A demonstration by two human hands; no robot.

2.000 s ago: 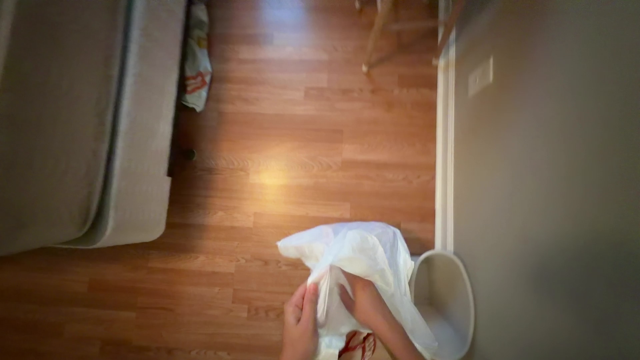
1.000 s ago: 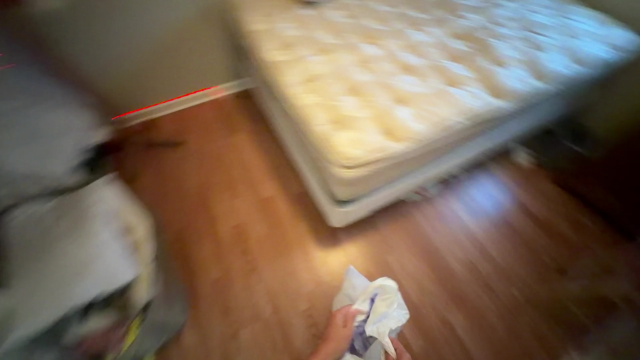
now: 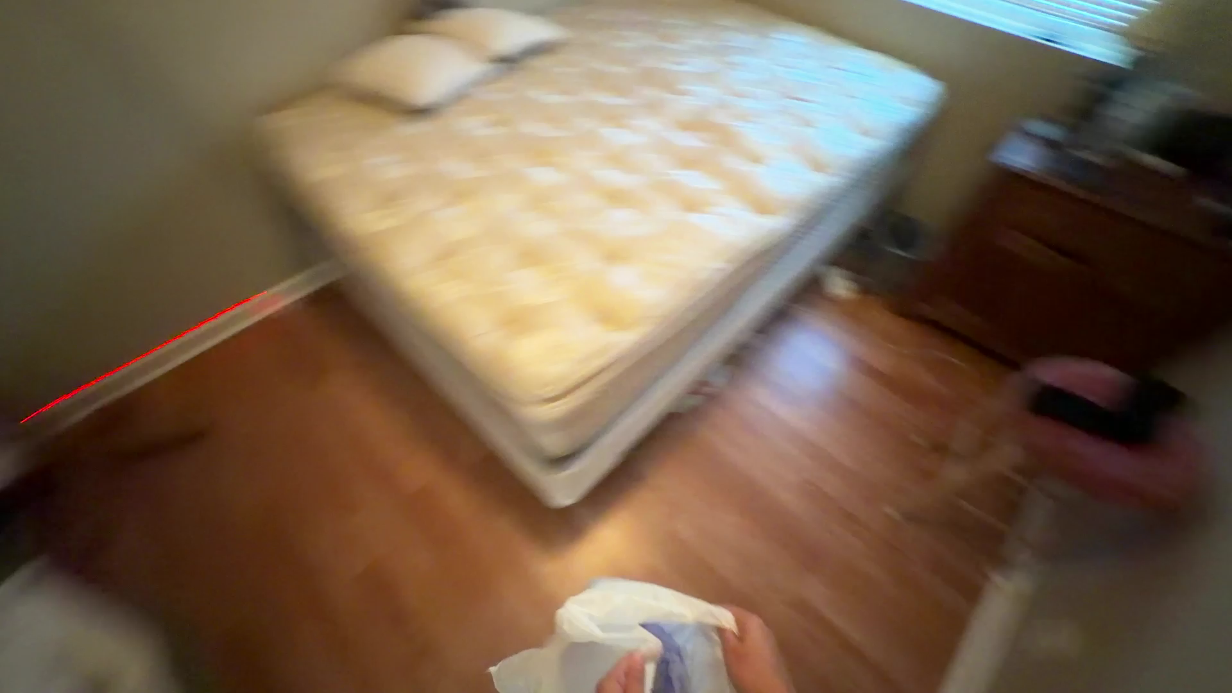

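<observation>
Low in the head view, a thin white plastic bag (image 3: 630, 611) with bluish-purple marking is held between both hands. My right hand (image 3: 756, 654) pinches the bag's rim at its right side. My left hand (image 3: 624, 674), mostly cut off by the lower frame edge, has its fingertips against the near side of the bag. The upper rim of the bag is spread into a loop. The bag's bottom lies out of frame.
A bed with a bare quilted mattress (image 3: 616, 221) and two pillows (image 3: 414, 69) stands ahead. At right are a wooden dresser (image 3: 1088, 260) and a pink-seated stool (image 3: 1126, 472) bearing a black item. Pale, blurred fabric (image 3: 77, 635) lies lower left.
The view has swung from the wall and white bin to the bed and dresser. The bag, bunched up one second ago, is now spread wider between my hands.
</observation>
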